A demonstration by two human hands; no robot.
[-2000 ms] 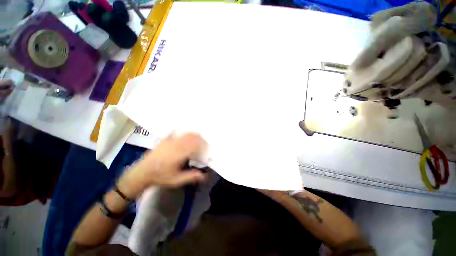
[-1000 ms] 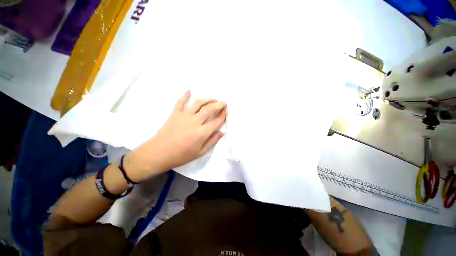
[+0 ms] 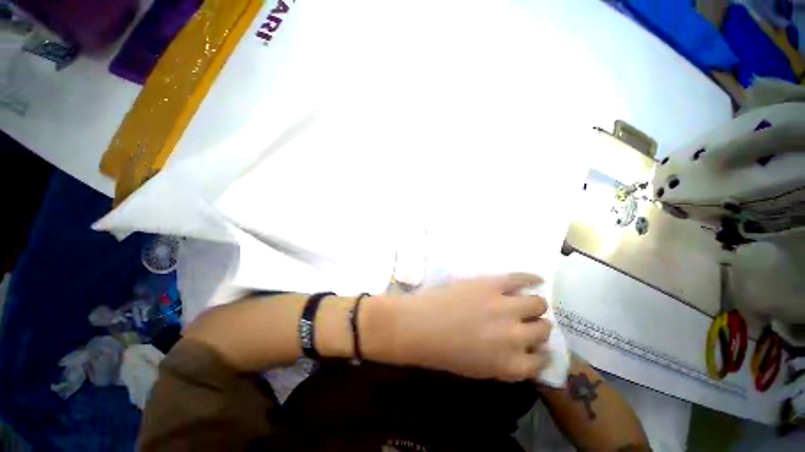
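A white fabric piece (image 3: pixel 291 190) lies over the white table and hangs past its front edge towards my lap. It has loose folds, a pointed corner at the left, and blends into the bright table. My left hand (image 3: pixel 494 327), with bands on the wrist, reaches across to the fabric's right front corner. Its fingers are curled on the cloth, slightly blurred. My right forearm, with a tattoo, comes up at the lower right; my right hand is hidden under the fabric and behind my left hand.
The sewing machine head (image 3: pixel 750 177) and needle plate (image 3: pixel 653 247) are at the right. Red and yellow scissors (image 3: pixel 726 342) lie near the front edge, a second pair (image 3: pixel 766 360) beside them. Yellow tape (image 3: pixel 181 97) covers the left table edge. White scraps (image 3: pixel 97 362) lie low left.
My left hand has moved right, from the middle of the fabric to its right front corner. The fabric's left part has shifted and folded. The view has moved slightly.
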